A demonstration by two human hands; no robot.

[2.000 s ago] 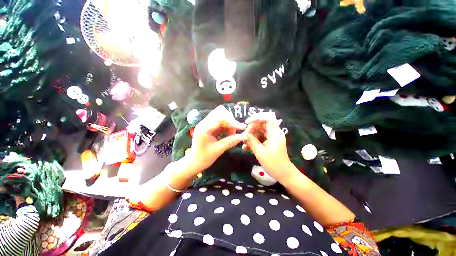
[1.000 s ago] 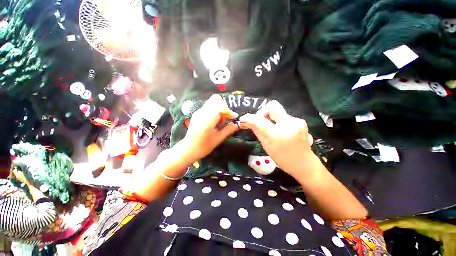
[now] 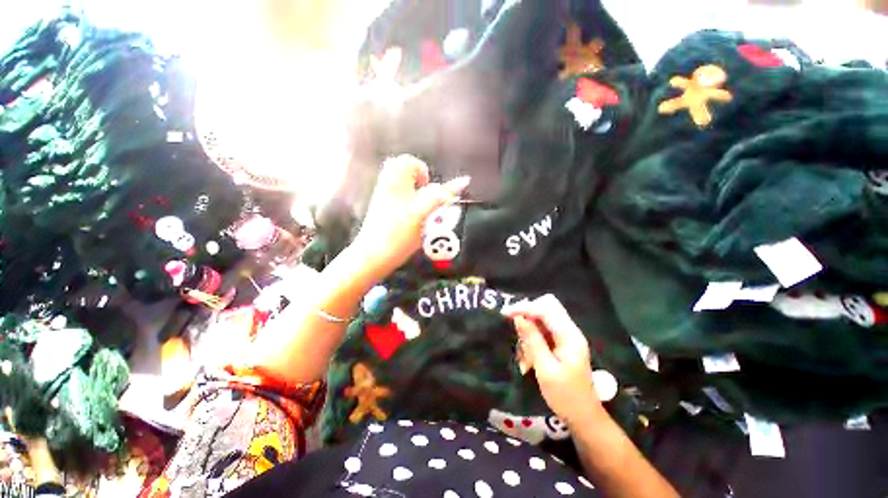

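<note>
A dark green plush garment lies before me, with white raised lettering, a red-and-white patch, a tan gingerbread figure and a snowman appliqué at its lower edge. My left hand is raised above the garment's upper part, near another snowman. A thin dark line, perhaps a needle, sticks out at its fingertips. My right hand is at the right end of the lettering and covers part of it. Its fingers are bent together; I cannot tell whether they hold anything. No thread is visible between the hands.
Green garments are heaped at right with white labels, and at left. Strong glare covers the fan. Another person's arm shows at lower left by green cloth. My polka-dot apron meets the work.
My hands were together at the lettering and are now apart. The left has moved up and away, the right slightly down. The view has tilted up, showing more garment at the top.
</note>
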